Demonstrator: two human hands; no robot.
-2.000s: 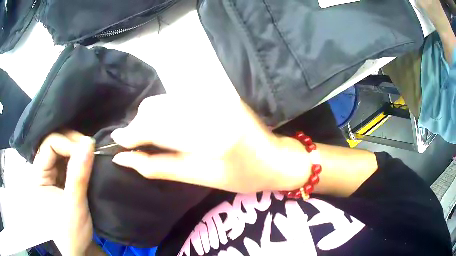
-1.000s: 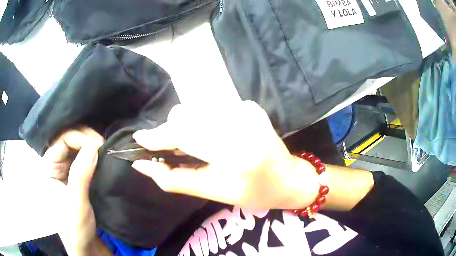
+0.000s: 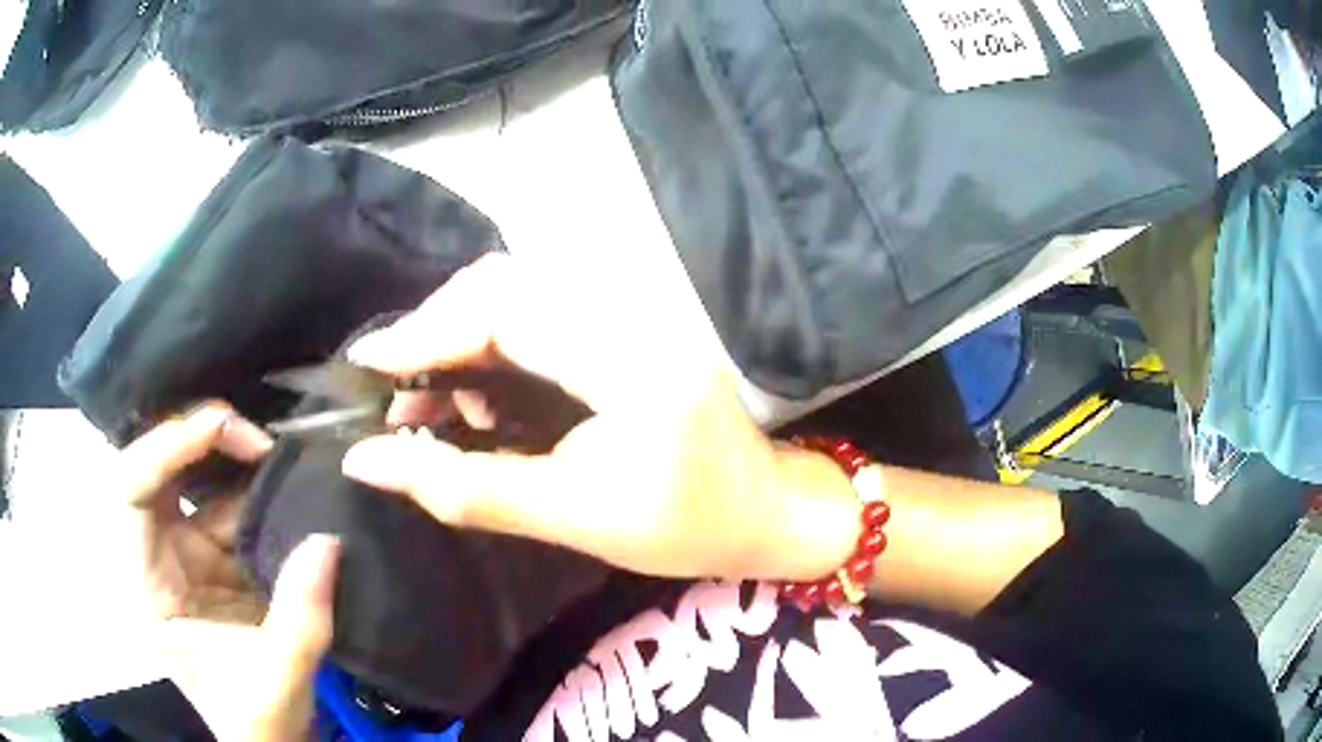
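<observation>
A black fabric bag body (image 3: 392,580) lies partly on the white table and partly over my lap. My left hand (image 3: 232,565) holds the bag's edge at the left, its thumb on top of the fabric and its fingers at the fold. My right hand (image 3: 580,420) holds thread snips (image 3: 326,413). Their silvery blades stick out beyond the fingertips, blurred and apart, close to my left fingers. The handle is mostly hidden in my right hand. Any thread end is too small to see.
A finished-looking black bag with a white label (image 3: 979,41) lies at the upper right. More black pieces, one with a zipper (image 3: 392,116), lie at the top left on the white table (image 3: 580,174). A blue crate (image 3: 384,713) is below. A person's blue garment (image 3: 1269,319) shows at right.
My left hand has shifted its grip, with the thumb now lower on the fabric. The snips' blades have opened. The bag's near part has been folded up differently.
</observation>
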